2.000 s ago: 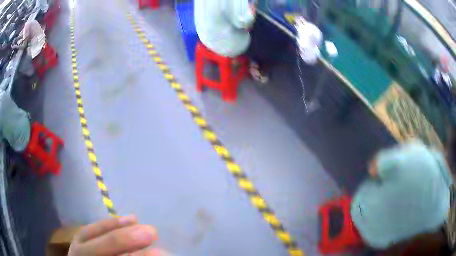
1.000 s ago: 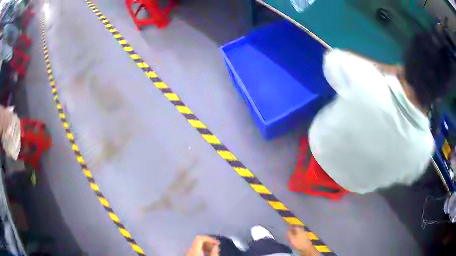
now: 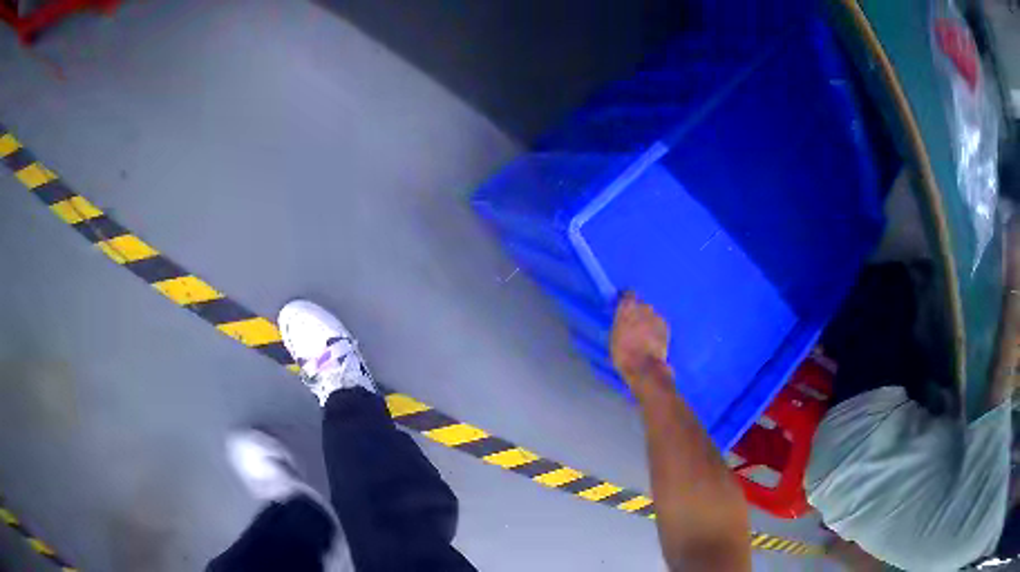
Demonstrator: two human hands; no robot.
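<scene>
A large empty blue tote [image 3: 693, 268] stands on the floor beside the bench, at the upper right. Its inside is bare and smooth, and its outer side is blurred. More blue lies around its left and back edges; I cannot tell if that is a second tote. My right hand [image 3: 640, 335] reaches in from the bottom edge and is closed on the tote's near rim, with the fingers blurred. My left hand is not in view.
A red stool [image 3: 789, 436] stands against the tote's near right side, with a seated person [image 3: 912, 475] beside it. A green-topped bench [image 3: 962, 318] with a clear plastic bag runs down the right. Yellow-and-black tape [image 3: 185, 291] crosses the floor under my feet.
The view has moved up to the blue tote, which now looks much larger. My right hand has come forward from the bottom edge onto its rim. My left hand has left the view.
</scene>
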